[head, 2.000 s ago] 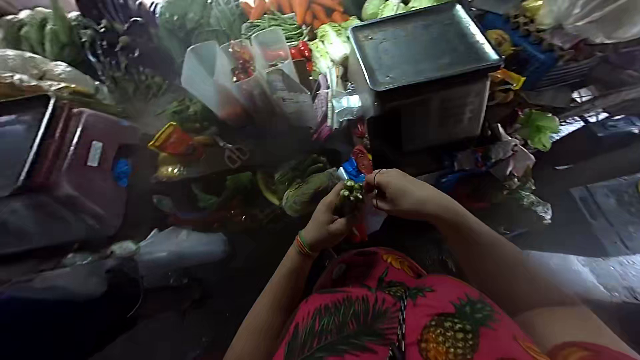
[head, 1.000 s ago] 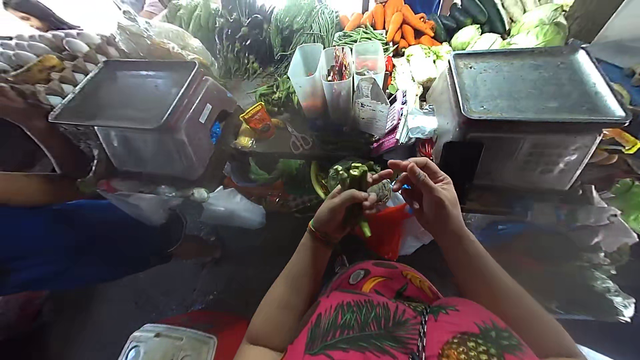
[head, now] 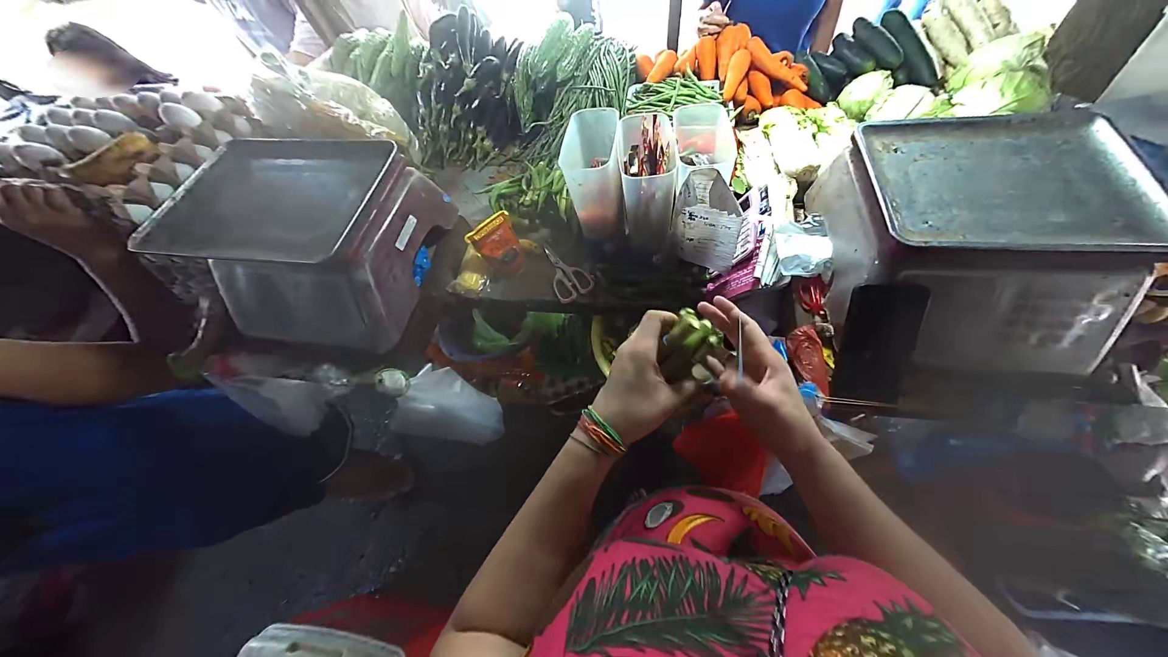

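A bundle of green vegetable stalks [head: 691, 343] is gripped in my left hand [head: 641, 381], cut ends facing up. Coloured rubber bands circle my left wrist. My right hand [head: 756, 376] is against the right side of the bundle; a thin pale strand or blade, too blurred to tell, shows between its fingers. Below the hands hangs a red plastic bag [head: 724, 453]. Scissors [head: 568, 276] with pale handles lie beyond my left hand, beside an orange and yellow packet [head: 495, 241]. Past my right hand are small red packets [head: 807, 356].
Metal-topped scales [head: 274, 196] [head: 1013, 182] stand left and right. Three plastic containers [head: 648, 187] stand ahead, before carrots [head: 744, 64], eggplants [head: 465, 78] and cabbages [head: 999, 78]. Egg trays [head: 91, 137] are far left. Another person's arm [head: 78, 370] reaches in at the left.
My right hand, held apart from the stalks with fingers raised one second ago, is now against the bundle. The left hand keeps hold of it. The view has swung since two seconds ago.
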